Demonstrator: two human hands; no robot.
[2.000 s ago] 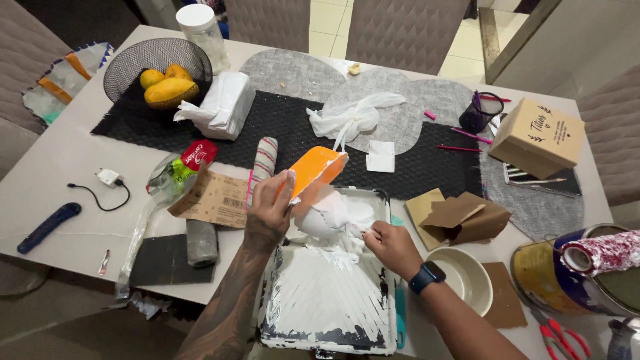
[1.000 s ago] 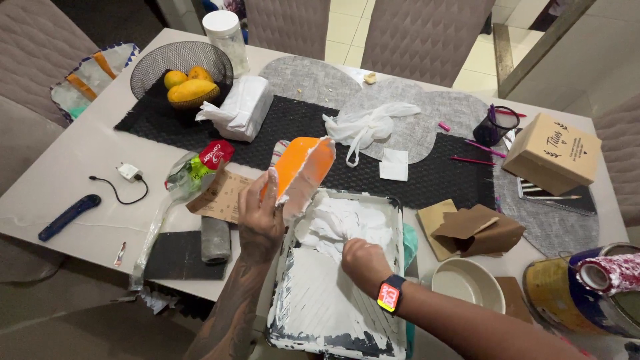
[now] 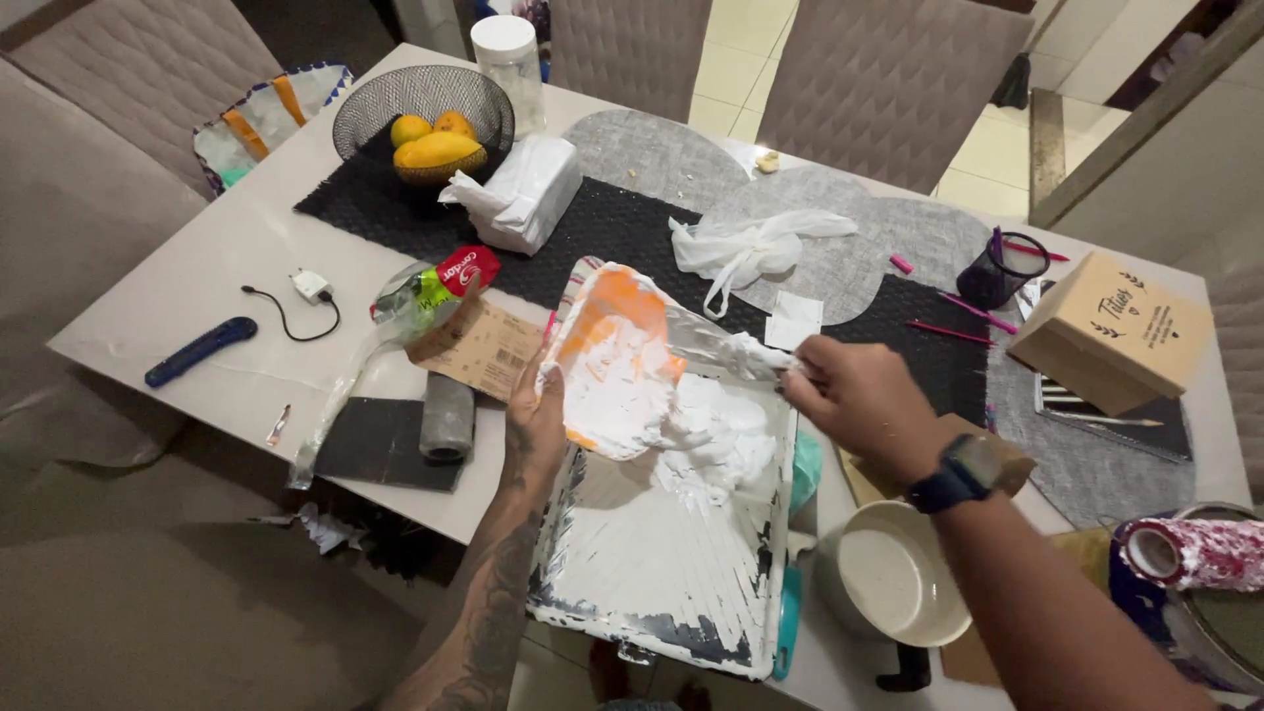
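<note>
My left hand (image 3: pixel 538 400) grips the edge of an orange plastic container (image 3: pixel 622 296), tilted over the paint tray and smeared inside with thick white paste. My right hand (image 3: pixel 854 400), wearing a dark watch, is closed on a paste-covered white plastic piece (image 3: pixel 755 355), perhaps film or a bag; its exact form is unclear. That piece stretches toward the container's right edge. Below, the black paint tray (image 3: pixel 662 553) is coated in white, with a mound of white paste (image 3: pixel 716 434) at its far end, touching or just under the container.
Right of the tray stand a cream pot (image 3: pixel 894 573), a cardboard box (image 3: pixel 1111 331) and a red-and-white paint roller (image 3: pixel 1195 555) on a can. To the left lie a blue utility knife (image 3: pixel 200 352), a charger (image 3: pixel 311 286) and a grey roller (image 3: pixel 447 415). A wire fruit bowl (image 3: pixel 425 94) stands farther back.
The orange container has tipped so its paste-smeared inside shows. My right hand has risen from the paste in the tray to the tray's upper right, pulling out the white plastic piece.
</note>
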